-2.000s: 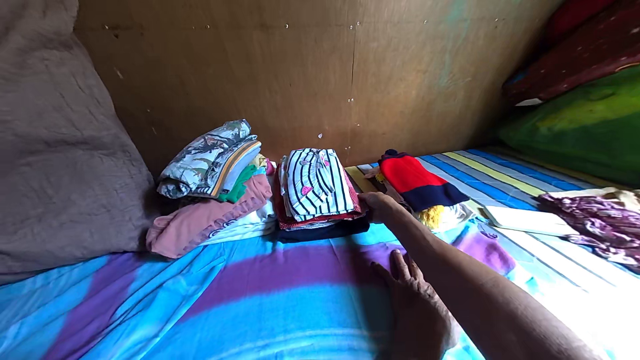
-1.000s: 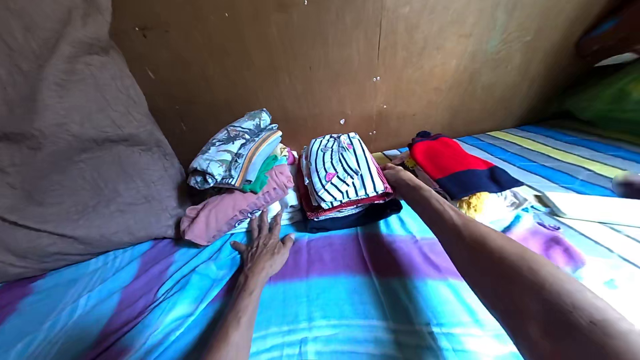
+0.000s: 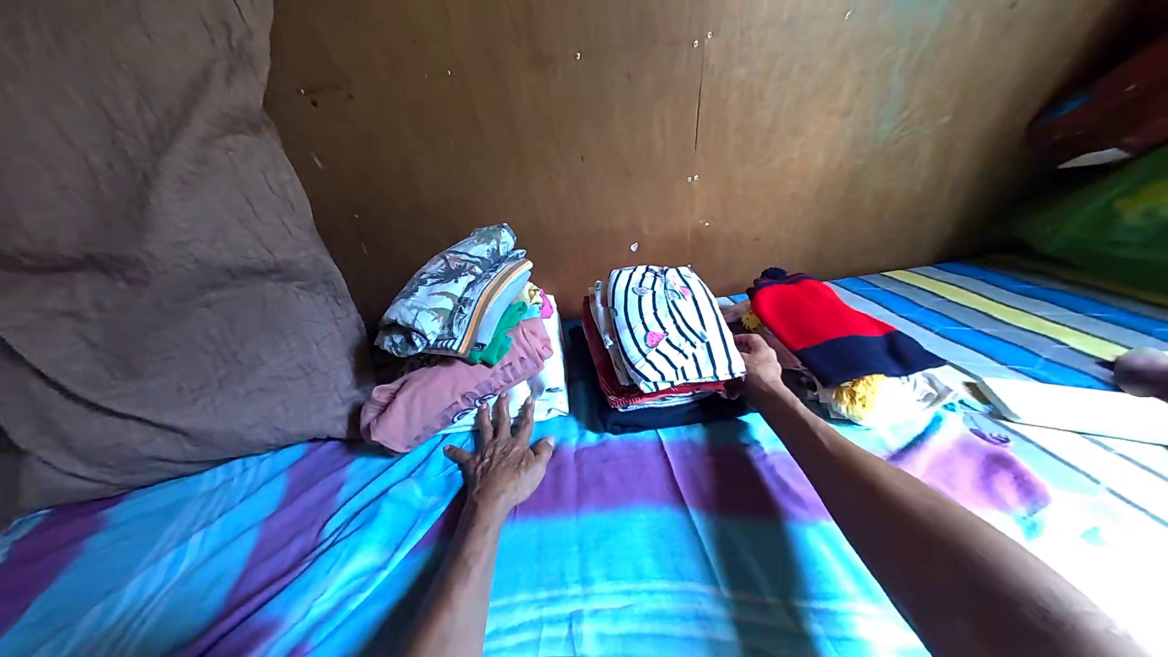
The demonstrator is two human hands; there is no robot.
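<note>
My left hand lies palm down with its fingers spread on the blue and purple bedsheet, its fingertips at the front of the left pile. That pile has a palm-print folded garment over a green cloth and a pink garment. My right hand is at the right side of the middle pile, whose top is a black-and-white striped garment over red and dark cloths. Its fingertips are partly hidden, so its grip cannot be told. Right of it lies a red and navy knitted garment on other clothes.
A brown cloth drape hangs at the left. Behind the piles stands a plywood wall. A white flat object lies at the right on a striped cover, with a green bundle behind. A dark rounded thing shows at the right edge.
My left hand has moved left, from near my right forearm two seconds ago to the front of the left pile. My right hand stays beside the striped garment's pile.
</note>
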